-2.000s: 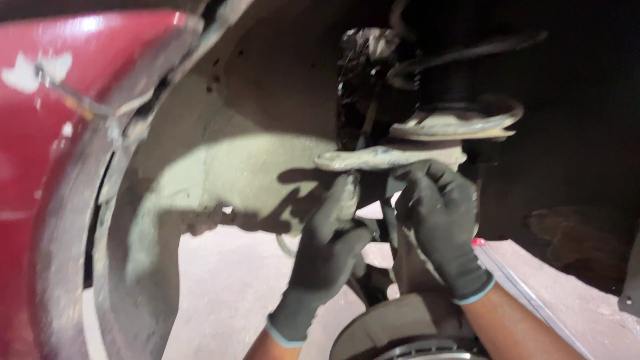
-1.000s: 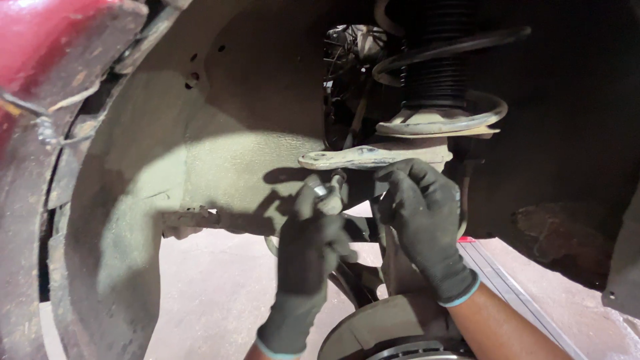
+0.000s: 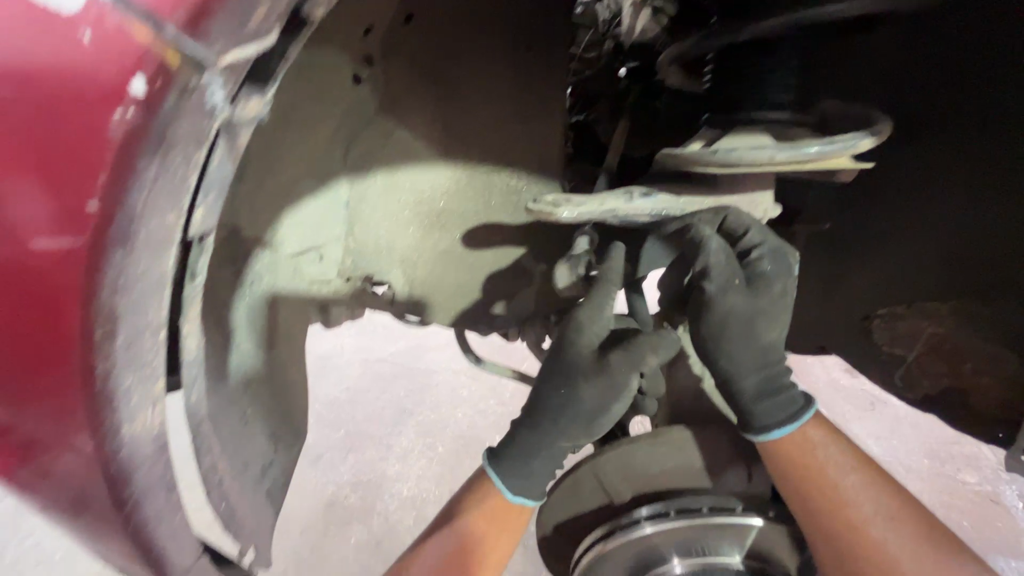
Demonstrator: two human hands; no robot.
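Observation:
Both hands wear dark gloves with light blue cuffs inside a car's wheel well. My left hand (image 3: 592, 376) is raised below the metal steering arm (image 3: 640, 206) of the strut, its index finger pointing up beside a grey joint or fitting (image 3: 578, 260). Whether it grips anything is hidden. My right hand (image 3: 736, 296) is at the underside of the arm near the strut, fingers bent; what lies between them cannot be made out. Above it are the lower spring seat (image 3: 776, 152) and the dark strut (image 3: 752, 72). The brake disc (image 3: 680, 536) lies below both hands.
A red fender (image 3: 56, 240) with a worn edge curves down the left side. Behind the hands is the wheel well liner (image 3: 416, 216), with a thin curved hose (image 3: 488, 364) under it. A dust shield (image 3: 624, 472) surrounds the brake disc. Pale floor (image 3: 392, 432) shows below.
My left hand's index finger now points up, where one second ago its fingers were bent near a small shiny piece. My right hand stays by the arm. The view has shifted somewhat.

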